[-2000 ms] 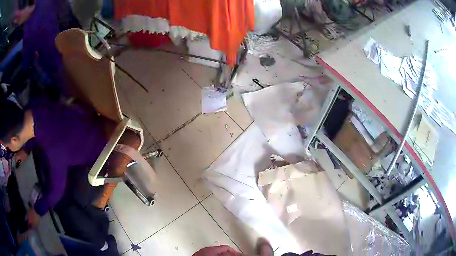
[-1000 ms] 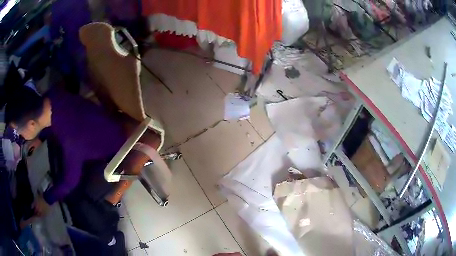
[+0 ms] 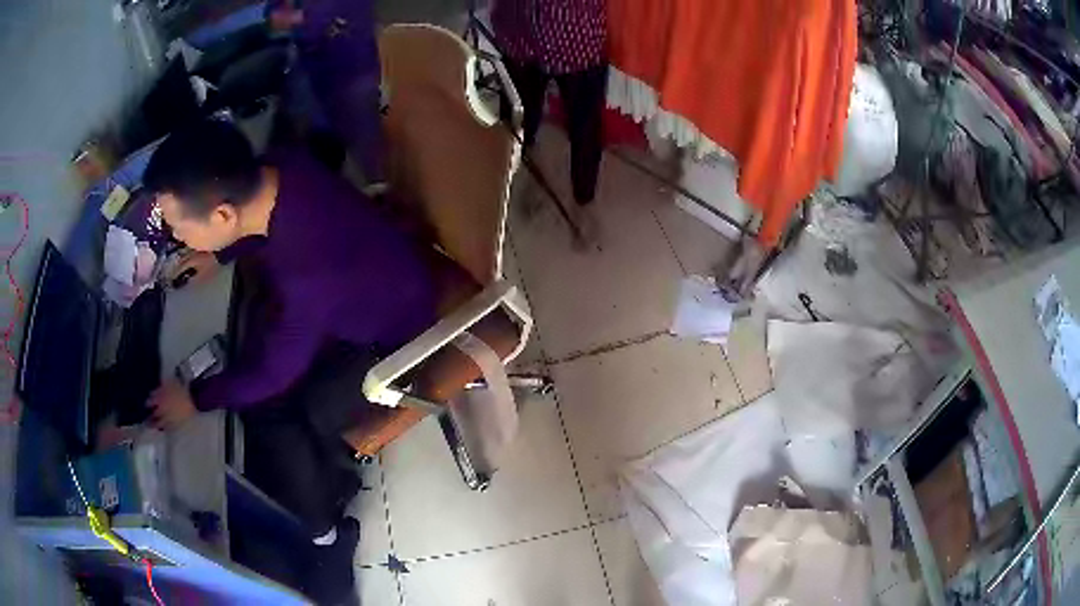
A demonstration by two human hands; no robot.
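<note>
Neither of my hands is in the picture. Nearest in front of me, a tan swivel chair (image 3: 444, 154) with pale armrests holds a seated person in purple (image 3: 326, 284), who leans over a desk. One hand of that person is near a small device (image 3: 203, 360) on the desk. A dark monitor (image 3: 59, 343) stands at the left edge, with a black keyboard (image 3: 128, 343) beside it. White sheets (image 3: 699, 485) and a brown paper or card piece (image 3: 799, 550) lie on the tiled floor at the lower right.
Orange cloth (image 3: 740, 95) hangs at the top over a white edge. Another person in dark trousers (image 3: 580, 130) stands behind the chair. Clothes (image 3: 1007, 130) hang at the upper right. A red-edged table (image 3: 1007, 403) with filled shelves stands at the right. A blue counter edge (image 3: 201, 550) is at the lower left.
The view has swung left, so chair, seated person and orange cloth sit further right. The monitor, desk and standing person's legs have come into view. The rounded shape at the bottom edge is gone.
</note>
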